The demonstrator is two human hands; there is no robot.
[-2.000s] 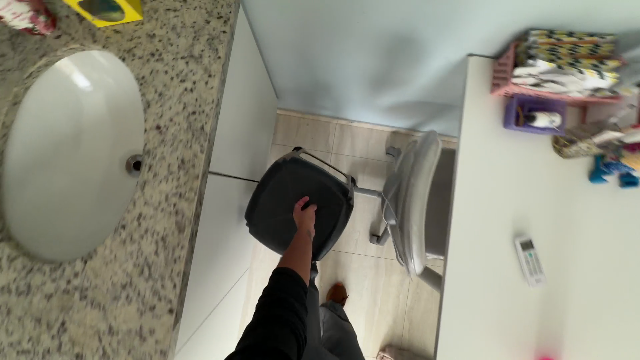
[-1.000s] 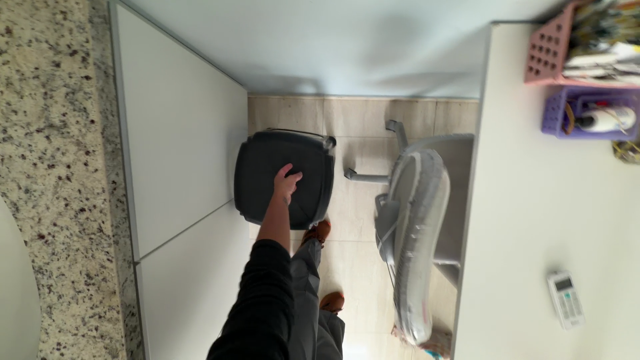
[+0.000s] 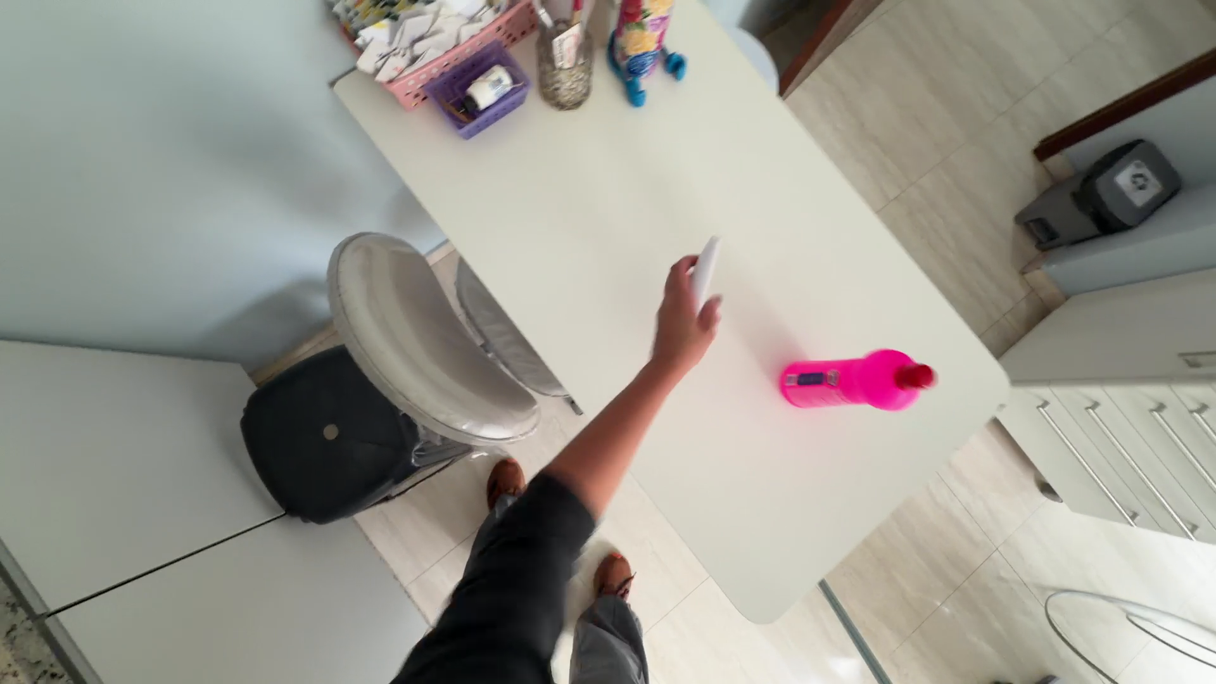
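My left hand (image 3: 686, 318) is over the white table (image 3: 741, 494), its fingers and thumb around a slim white remote control (image 3: 704, 270), seen nearly edge-on. To the right of the hand, a bright pink plastic bottle with a red cap (image 3: 841, 380) is on the table. The dark lidded bin (image 3: 328, 432) is on the floor at the lower left, partly hidden by a plastic-covered chair (image 3: 427, 332). My right hand is not in view.
At the table's far end are a pink basket (image 3: 461, 52), a purple basket (image 3: 480, 88), a glass jar (image 3: 566, 71) and a flowered object with blue feet (image 3: 641, 43). White cabinets (image 3: 161, 437) flank the bin. White drawers (image 3: 1092, 446) stand at the right.
My left hand has left the bin's lid and moved to the table, where it took hold of the remote control that lay there. The view has swung far toward the table.
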